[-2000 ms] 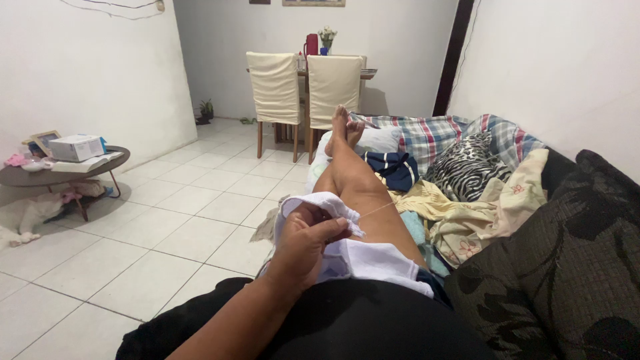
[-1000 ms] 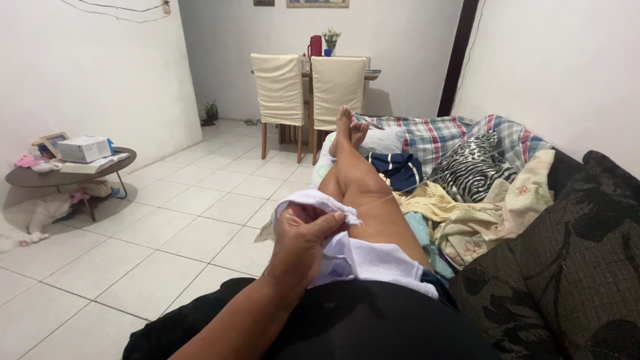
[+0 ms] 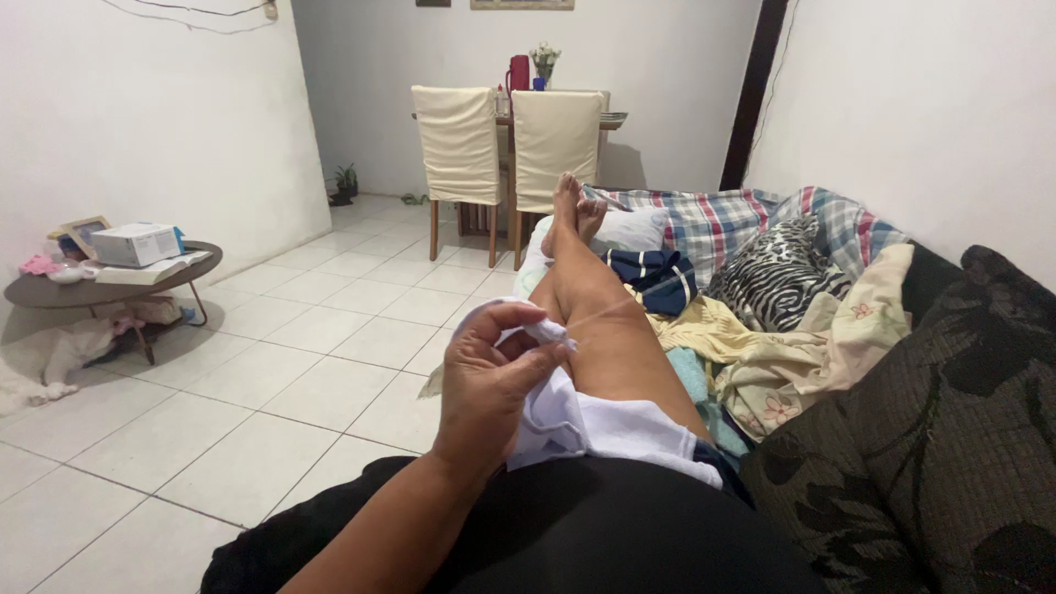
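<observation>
My left hand [image 3: 495,384] pinches a gathered edge of a white cloth [image 3: 635,425] between thumb and fingers, above my lap. The rest of the cloth lies over my thighs and against my black top. A thin, pale thread [image 3: 615,309] stretches from the pinched edge up and to the right, over my bare legs [image 3: 610,330]. Its far end cannot be made out. My right hand is out of view. No needle can be seen.
Beside my legs on the sofa lie a zebra-print pillow [image 3: 771,276], a navy striped cloth [image 3: 660,276] and a floral cloth [image 3: 825,363]. A dark patterned cushion [image 3: 932,445] is at right. A low table [image 3: 33,289] holds a box and an open book; a white furry animal [image 3: 58,355] lies beneath.
My left hand has changed its hold: the cloth edge that was spread over the fingers is now bunched at thumb and fingertips. The thread was visible in the earlier frames too.
</observation>
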